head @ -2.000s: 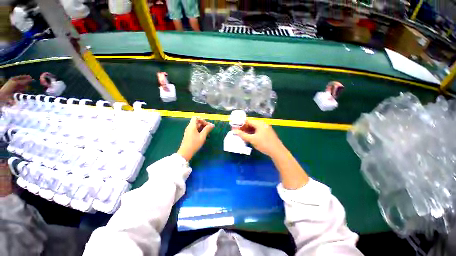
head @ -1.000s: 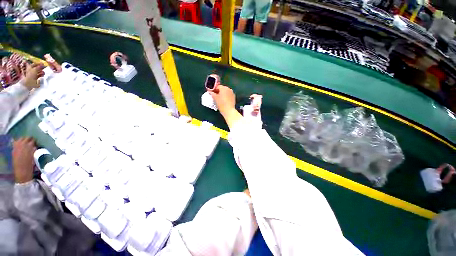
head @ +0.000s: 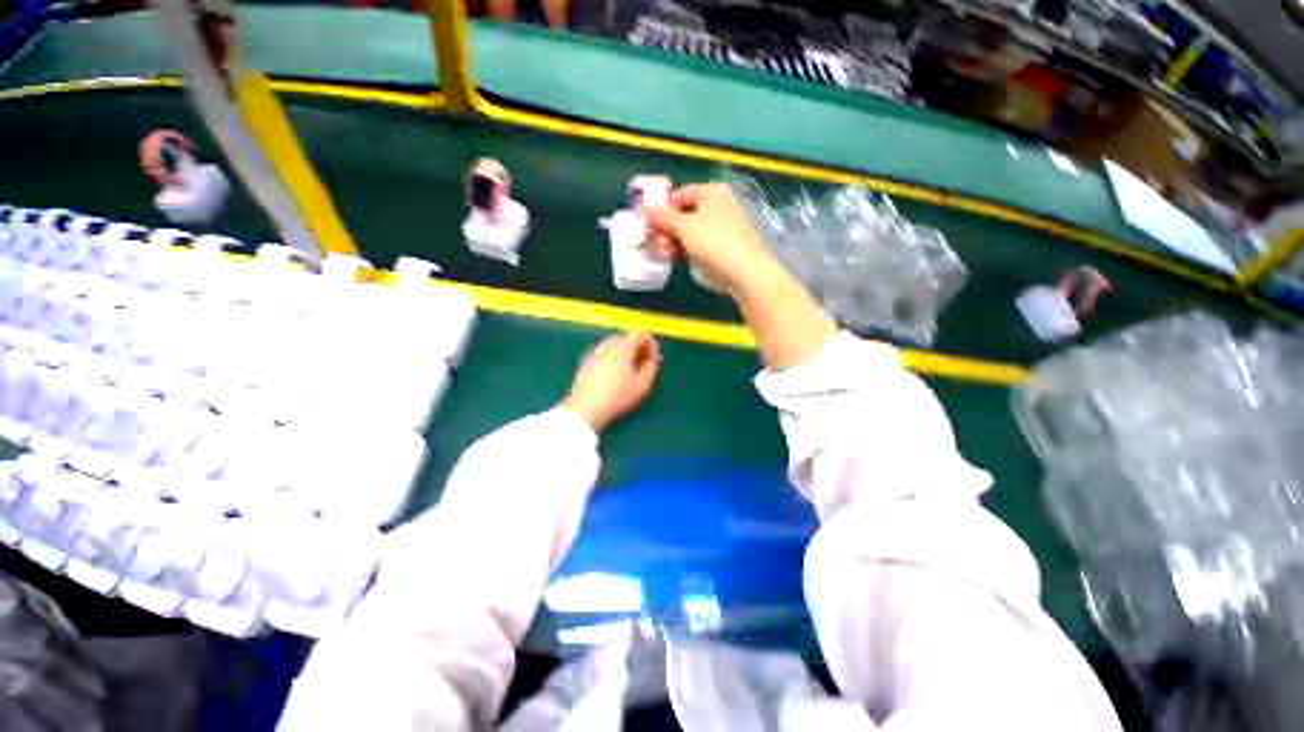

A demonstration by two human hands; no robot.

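Note:
My right hand [head: 711, 236] reaches over the conveyor belt, its fingertips closed on the pink band of a smartwatch [head: 651, 193] on a white stand [head: 639, 255]. The stand is upright on or just above the belt; I cannot tell which. My left hand [head: 616, 376] is over the green bench, short of the yellow line, fingers curled together. Whether a small film piece is between its fingertips is too blurred to tell. A glossy blue sheet [head: 687, 536] lies at the bench edge near my lap, with strong glare.
More smartwatches on white stands are on the belt, at left [head: 189, 175], left of centre [head: 494, 210] and right [head: 1063, 302]. Clear trays [head: 865, 265] lie beyond my right hand. Empty white stands [head: 243, 386] fill the left; a clear tray heap [head: 1187, 472] lies right. A yellow post [head: 293, 165] stands behind.
The view has swung back right and down to the bench. My right hand, one second ago out of sight, is now at a watch on the belt. My left hand is back over the bench.

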